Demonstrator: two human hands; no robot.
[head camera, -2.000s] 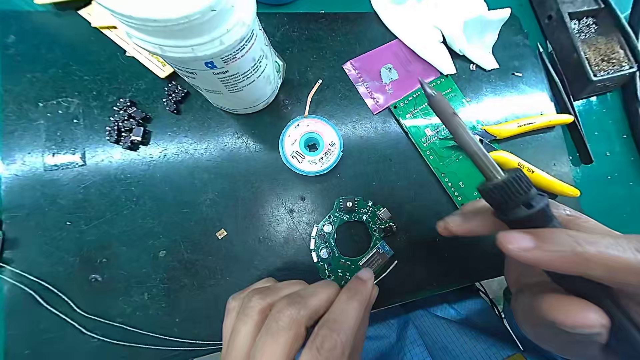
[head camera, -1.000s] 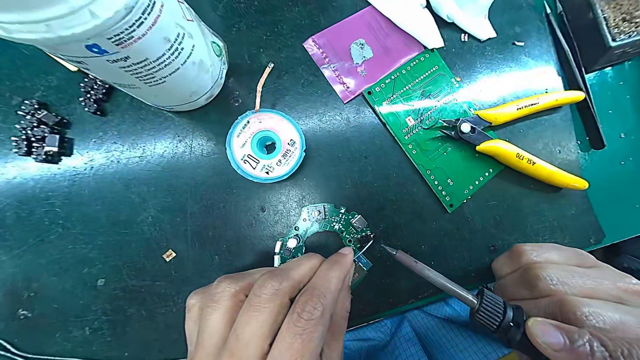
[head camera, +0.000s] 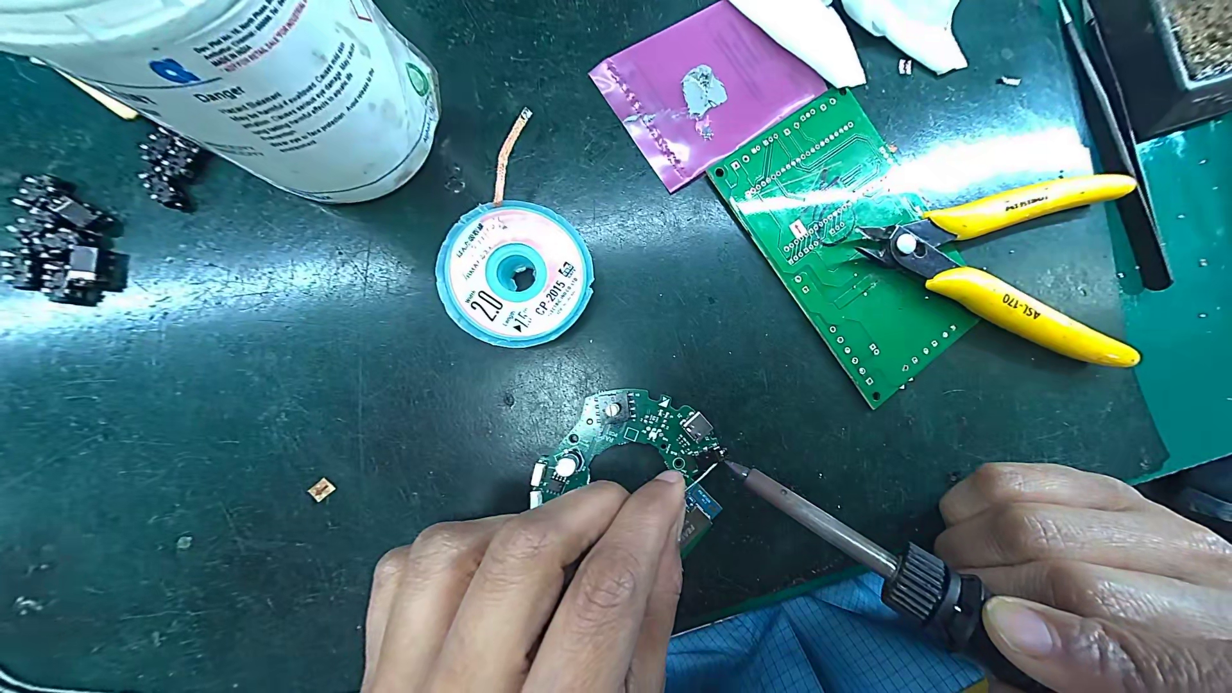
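A ring-shaped green circuit board (head camera: 602, 423) lies on the dark mat near the front edge, partly covered by my left hand (head camera: 539, 587). Thumb and forefinger of that hand pinch a thin silvery wire (head camera: 705, 474), seemingly solder, whose end reaches the board's right side. My right hand (head camera: 1088, 577) grips the black handle of a soldering iron (head camera: 818, 520). The iron's tip is at the wire's end, beside a small dark part and a metal connector (head camera: 697, 425); whether they touch is hard to tell. Under my left fingers, the board's lower part is hidden.
A spool of desoldering braid (head camera: 515, 274) lies behind the ring board. Yellow-handled cutters (head camera: 1020, 260) rest across a green rectangular board (head camera: 828, 279), next to a pink bag (head camera: 712, 87). A white tub (head camera: 318, 106), black components (head camera: 63, 241), tweezers (head camera: 1121, 164) and a dark tray (head camera: 1145, 77) stand around.
The iron's tip has come down from above the rectangular board to the ring board's right side. My left hand now holds the thin wire up at that place. The view has shifted closer.
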